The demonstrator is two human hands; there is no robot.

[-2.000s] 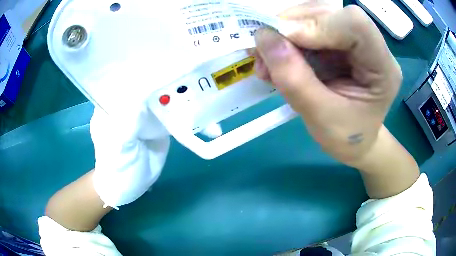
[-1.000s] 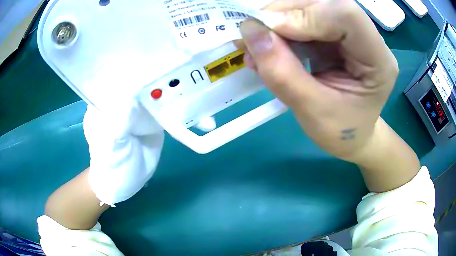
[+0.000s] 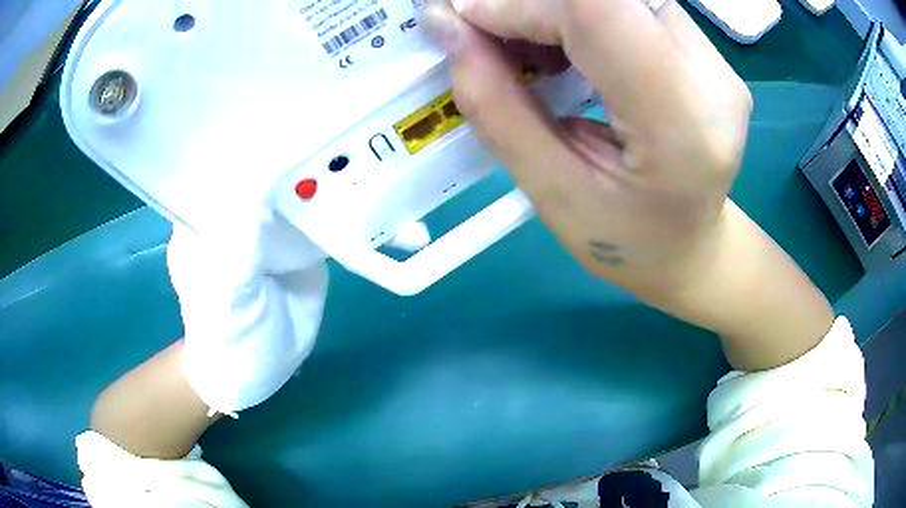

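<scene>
The white router [image 3: 228,109] is tilted at upper left, its yellow ports [image 3: 429,123], red dot [image 3: 306,189] and open white stand loop [image 3: 437,273] facing me. My gloved left hand [image 3: 248,298] holds it from below, its fingers hidden behind the router. The printed label [image 3: 348,30] lies against the router's face; its right part is covered by my hand. My bare right hand [image 3: 616,149] has its thumb and fingers at the label's right part. Its fingertips are cut off by the top edge, so its grip is unclear.
The label dispenser [image 3: 859,169] with a red display stands at the right on the green mat [image 3: 477,397]. A white device [image 3: 740,15] lies at the far upper right, partly cut off. A brown and pale edge shows at the far upper left.
My right hand has moved left and up along the label, which now looks flatter instead of lifted. The router has shifted slightly left and up. The blue box at left has left the view.
</scene>
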